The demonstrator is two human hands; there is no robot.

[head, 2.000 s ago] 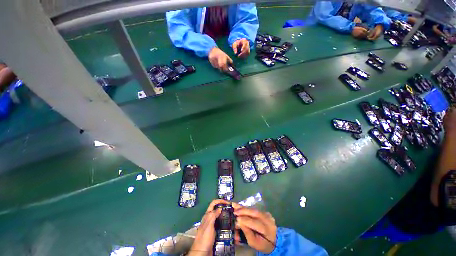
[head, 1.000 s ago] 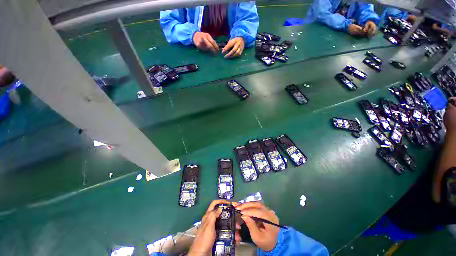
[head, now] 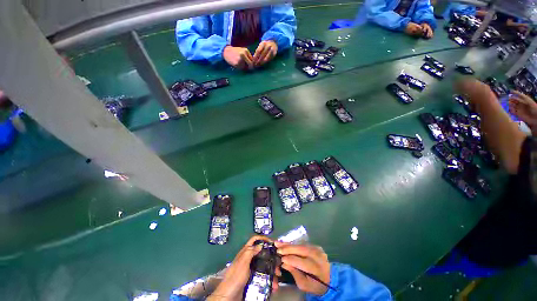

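My left hand (head: 238, 275) holds an open phone (head: 260, 276) upright at the bottom centre, its silver board facing up. My right hand (head: 306, 266) is at the phone's upper right edge, fingertips touching it, with thin dark tweezers (head: 318, 280) held between the fingers and pointing back over the palm. Whether a small piece is at the fingertips cannot be seen. A pale sticker sheet (head: 294, 235) lies partly behind my hands. Several open phones (head: 287, 191) lie in a short row just beyond, with two set apart at its left, one of them (head: 220, 218) furthest left.
A grey slanted post (head: 112, 123) stands at left, with white bits (head: 153, 226) near its foot. A belt (head: 235, 141) carries spaced phones. A large phone pile (head: 459, 138) lies at right, where a person's arm (head: 500, 126) reaches over. People in blue smocks sit opposite.
The held phone has tilted slightly and the tweezers have dropped lower in my right hand. Belt phones have moved left. The person at right has stretched an arm over the pile.
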